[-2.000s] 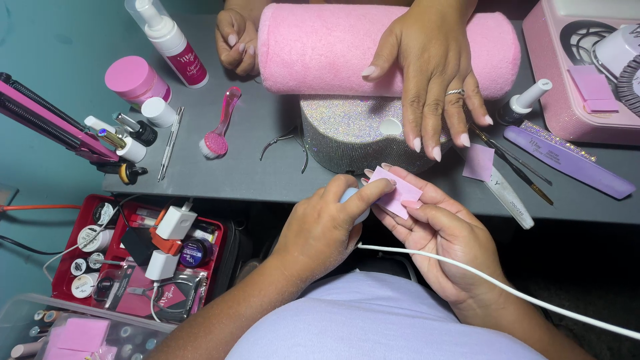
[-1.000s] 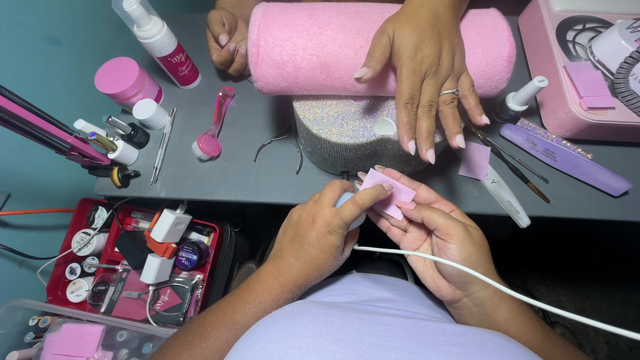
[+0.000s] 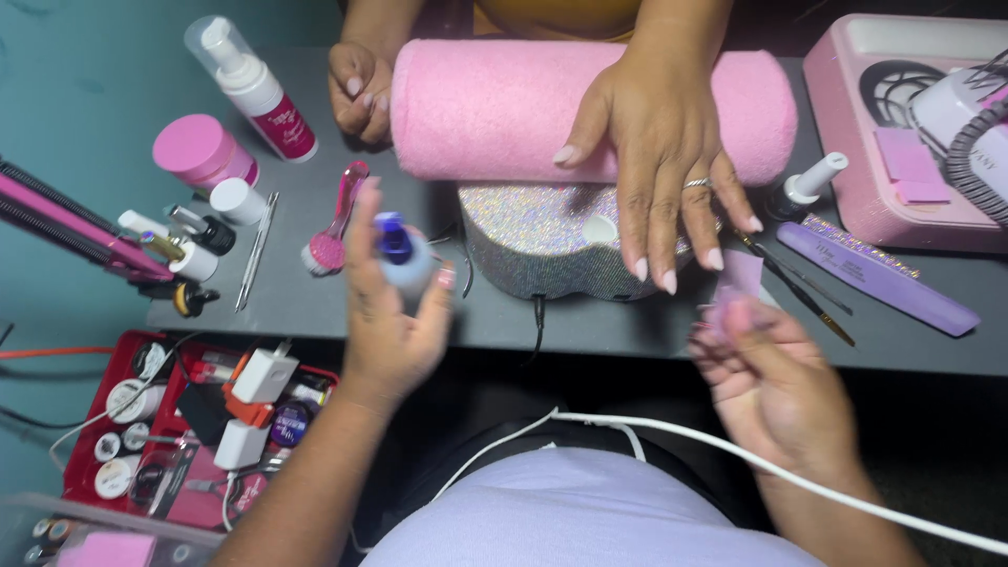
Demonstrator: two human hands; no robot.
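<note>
My left hand point(image 3: 394, 315) is around a small pale blue bottle with a dark blue top point(image 3: 402, 252), over the table's front edge, right of a pink nail brush point(image 3: 335, 228). My right hand point(image 3: 776, 378) pinches a crumpled pink wipe point(image 3: 732, 315) between thumb and fingers; it is blurred. Just beyond it a flat pink wipe point(image 3: 742, 272) lies on the table. Between my hands stands a glittery nail lamp point(image 3: 535, 236), with a pink towel roll point(image 3: 504, 110) behind it. Another person's hand point(image 3: 661, 157), wearing a ring, rests palm down across the roll and over the lamp.
Right of the lamp are a polish bottle point(image 3: 807, 185), thin brushes point(image 3: 803, 295) and a purple nail file point(image 3: 878, 276). A pump bottle point(image 3: 264, 102), pink jar point(image 3: 205, 150) and metal tools point(image 3: 257, 252) stand or lie left. A white cable point(image 3: 709, 441) crosses before me.
My hands have moved apart: the left one leftward with the bottle, the right one rightward. The pink wipe, spread flat in my right hand before, is now bunched up.
</note>
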